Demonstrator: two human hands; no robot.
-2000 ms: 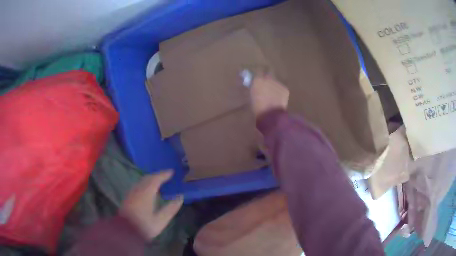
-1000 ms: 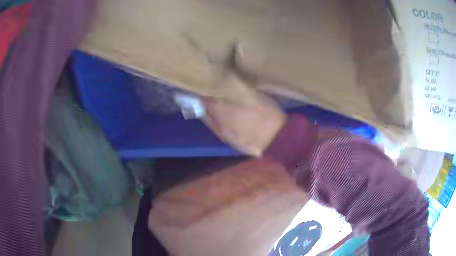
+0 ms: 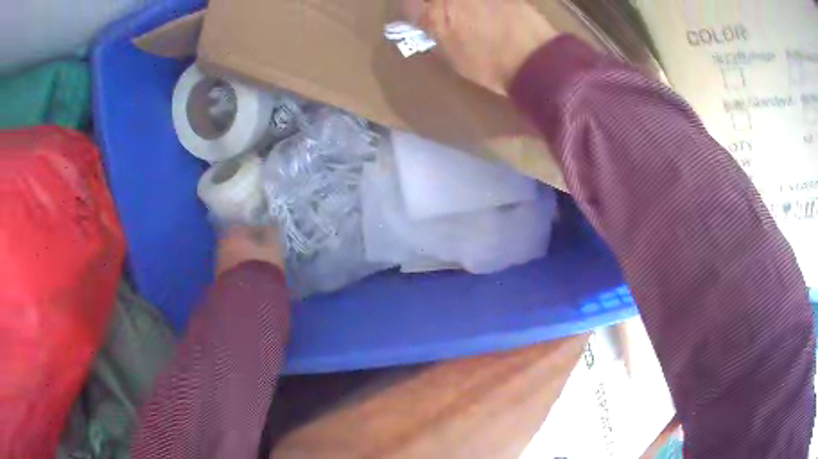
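My right hand [image 3: 489,40], at the top edge, holds a small white and silvery item [image 3: 410,38] against a brown cardboard sheet [image 3: 314,58]. Whether it also grips the cardboard is unclear. My left hand [image 3: 248,244] reaches into the blue bin [image 3: 430,318], its blurred fingers beside the lower tape roll [image 3: 231,186] and the clear bag of white cables [image 3: 314,193]. Its fingertips are not clear. Another tape roll [image 3: 208,112] lies above. Frosted plastic sleeves [image 3: 462,193] lie right of the cable bag.
A red bag [image 3: 54,287] and dark green cloth [image 3: 117,376] lie left of the bin, with green material [image 3: 45,94] behind. A printed carton [image 3: 744,116] stands at the right. A brown surface [image 3: 430,403] and white printed sheet [image 3: 578,403] are in front.
The cardboard in the bin has been lifted and tilted back, uncovering the rolls, cable bag and sleeves. My left hand has moved into the bin. My right hand still holds the small white item.
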